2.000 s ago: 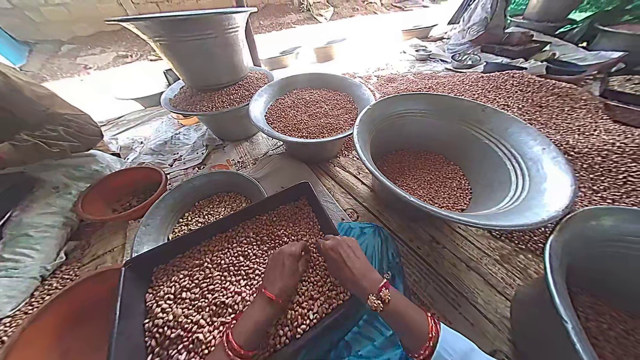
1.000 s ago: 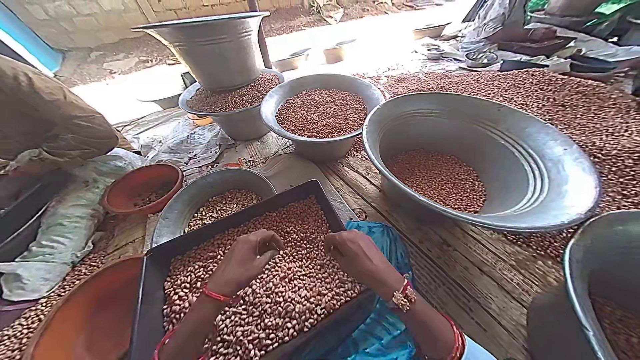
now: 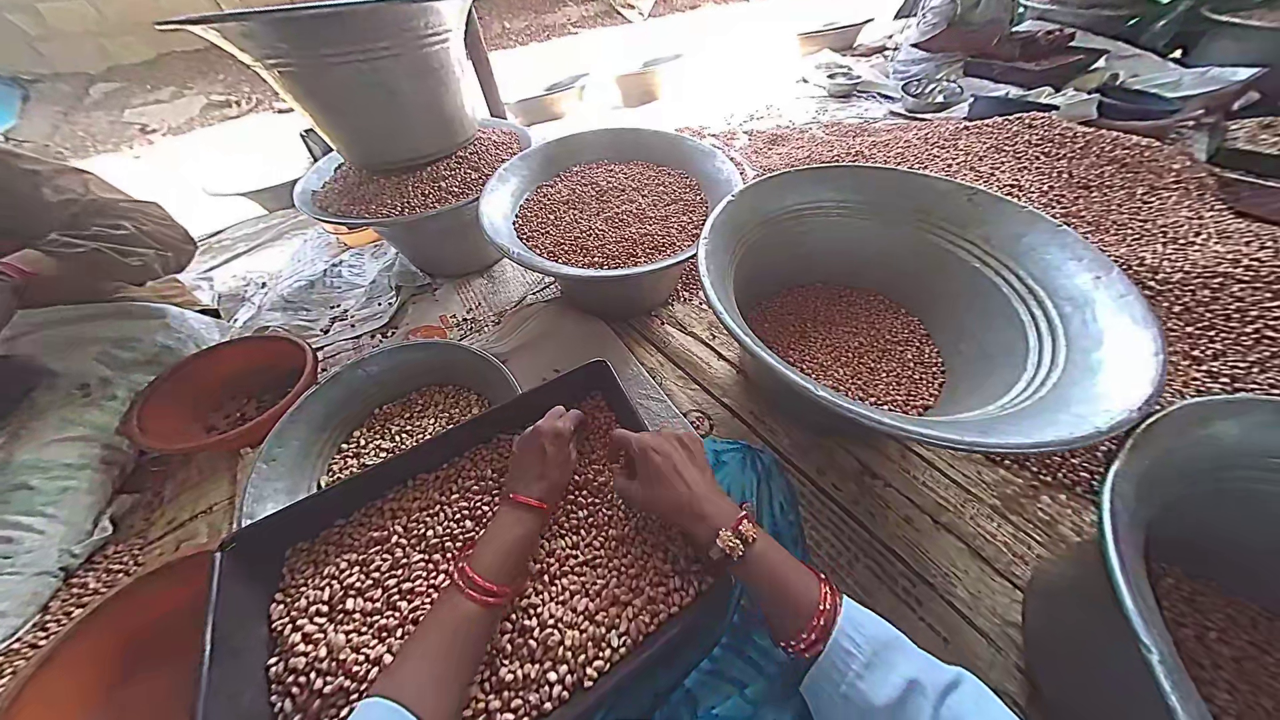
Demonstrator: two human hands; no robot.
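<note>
A black rectangular tray [image 3: 250, 560] of shelled peanuts [image 3: 390, 570] lies tilted across the lap, over blue cloth. My left hand [image 3: 545, 455] is over the tray's far right part, its fingers curled near the nuts. Just right of it, my right hand [image 3: 668, 478] is at the nuts by the tray's right edge, thumb and fingers bent. Whether either hand pinches a nut is too small to tell. Behind the tray, a metal basin [image 3: 290, 450] holds paler nuts, with a small reddish-brown bowl [image 3: 160, 405] to its left.
Metal basins of nuts stand behind: a round one [image 3: 500, 215], a large wide one [image 3: 1080, 300], and a stacked pair [image 3: 380, 80] at upper left. Another basin [image 3: 1125, 560] is at right. A nut heap [image 3: 1000, 150] spreads behind. An orange-brown bowl [image 3: 110, 650] sits lower left. Another person's knee [image 3: 90, 220] shows at left.
Since one second ago, my left hand has moved forward and right, closer to my right hand, near the tray's far corner.
</note>
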